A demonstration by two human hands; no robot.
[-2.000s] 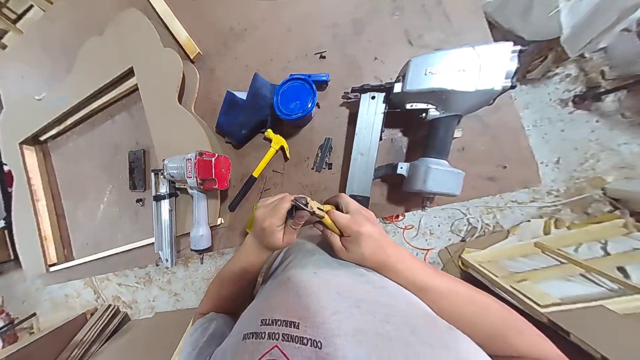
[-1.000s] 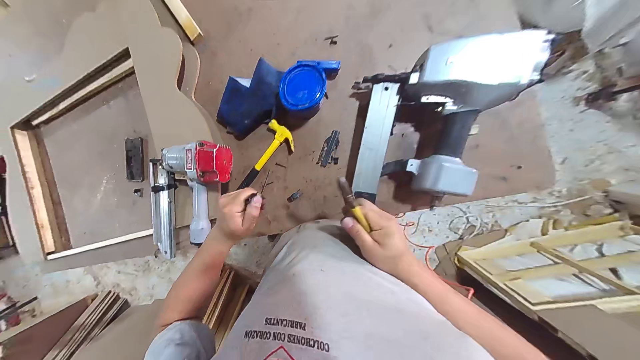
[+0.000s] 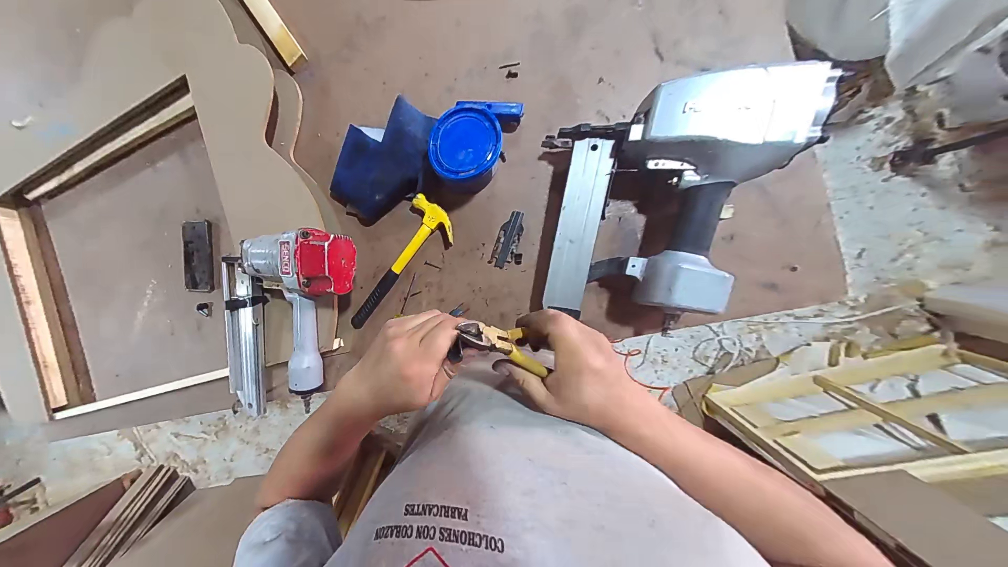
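My right hand grips the yellow handles of a pair of pliers, close in front of my shirt. Its jaws meet a small dark metal part that my left hand pinches; the fingers hide much of that part. Beyond my hands on the brown table lie a yellow claw hammer with a black grip and a dark metal part. A large silver pneumatic nailer lies to the right, a smaller red and grey Senco nailer to the left.
A blue-lidded container stands beside blue material. A black block lies by a panel with a wooden frame at the left. Small metal bits and nails are scattered about. Another wooden frame is at the lower right, board strips at the lower left.
One second ago my hands were apart, the pliers upright in my right hand. Now they have come together, with the plier jaws at the small part in my left hand.
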